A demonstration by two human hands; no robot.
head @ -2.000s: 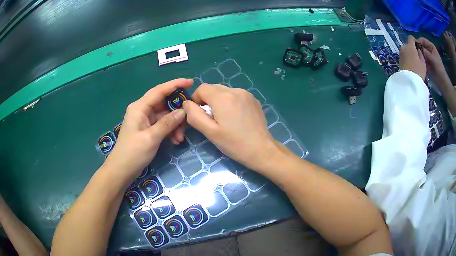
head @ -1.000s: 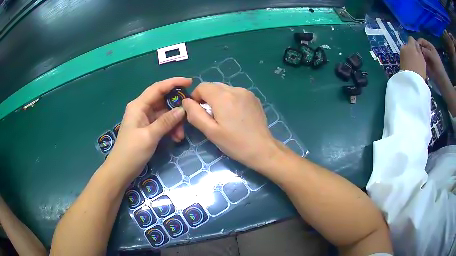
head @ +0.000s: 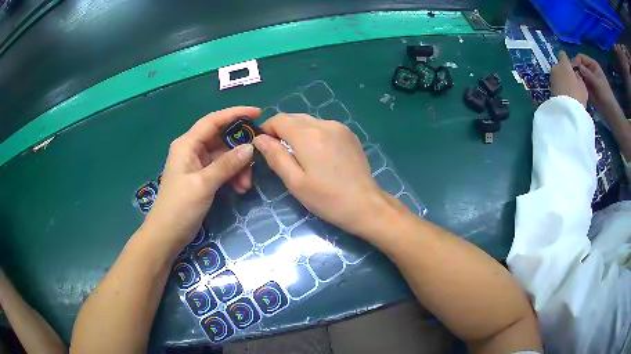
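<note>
A small black watch module point(head: 240, 134) with a coloured ringed face is held upright above the sheet. My left hand point(head: 207, 162) grips it between thumb and fingers, face towards me. My right hand point(head: 322, 162) is at its right edge, thumb and finger closed together; a small white bit of cloth point(head: 286, 146) shows at its fingers. The clear sticker sheet point(head: 282, 238) lies under both hands, with many empty outlines and strong glare. Several dark face stickers point(head: 242, 313) sit at its near left; another sticker point(head: 147, 197) shows at its left corner, left of my forearm.
Two clusters of black modules point(head: 498, 108) lie to the right, some with green or metal point(head: 405, 79) showing. A white frame point(head: 239, 75) lies by the green strip point(head: 304, 33). A person's white sleeve point(head: 560, 173), a neighbour's sheet point(head: 531, 66) and a blue bin point(head: 578, 22) are at right.
My left hand and the module have shifted slightly left, and the module's face shows more fully. The right fingertips cover less of it. The neighbour's hands have moved a little.
</note>
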